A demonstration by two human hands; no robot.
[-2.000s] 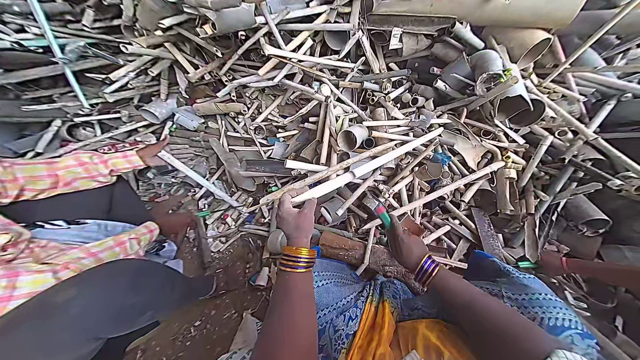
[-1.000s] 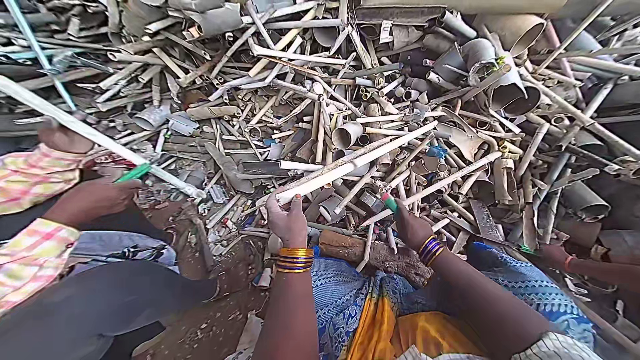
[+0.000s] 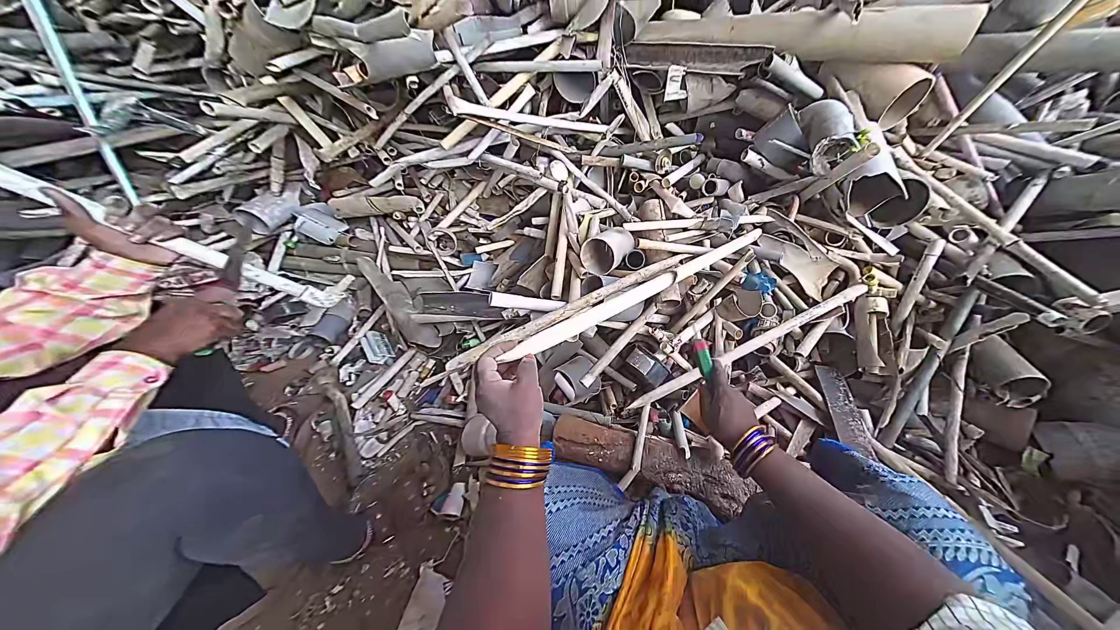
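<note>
My left hand (image 3: 512, 398), with gold and purple bangles at the wrist, pinches the near end of a long white plastic strip (image 3: 604, 308) that slants up to the right over the heap. My right hand (image 3: 724, 407) is closed around a tool with a green and red handle (image 3: 703, 359); the rest of the tool is hard to make out. Just in front of my lap lies a thick brown log (image 3: 647, 459), below both hands. A thin pale pipe (image 3: 787, 331) rests on the heap beyond my right hand.
A large heap of cut plastic pipes and scraps (image 3: 560, 184) spreads ahead. At the left a co-worker in a checked shirt holds a long white strip (image 3: 236, 267) in one hand, the other hand close below it. A wide pipe piece (image 3: 814, 33) lies at the back.
The co-worker's hands and long strip at the left have shifted. My left hand stays at the near end of the white strip, and my right hand still holds the green-handled tool.
</note>
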